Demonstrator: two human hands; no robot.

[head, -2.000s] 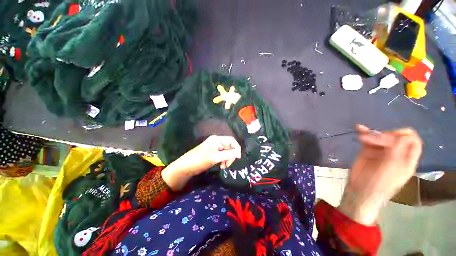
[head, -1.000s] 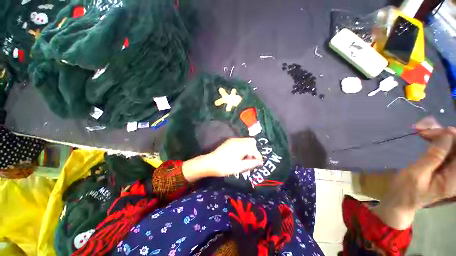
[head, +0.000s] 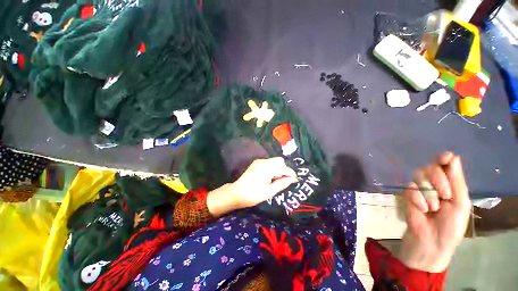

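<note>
A dark green plush wreath piece lies at the table's near edge, with a tan-yellow figure, a red and white appliqué and white lettering. My left hand pinches its inner edge beside the lettering. My right hand is raised to the right of the wreath, palm partly up, fingers curled and thumb and forefinger together. A faint dark thread runs from near the wreath toward it. No needle can be made out.
A heap of green plush pieces lies at the left. Black beads, a pale case and a phone in a yellow holder are at the right. A yellow sack with green pieces stands below left.
My right hand first moved out right with the thread stretched, then came back left and turned its palm up. My left hand moved slightly right along the wreath.
</note>
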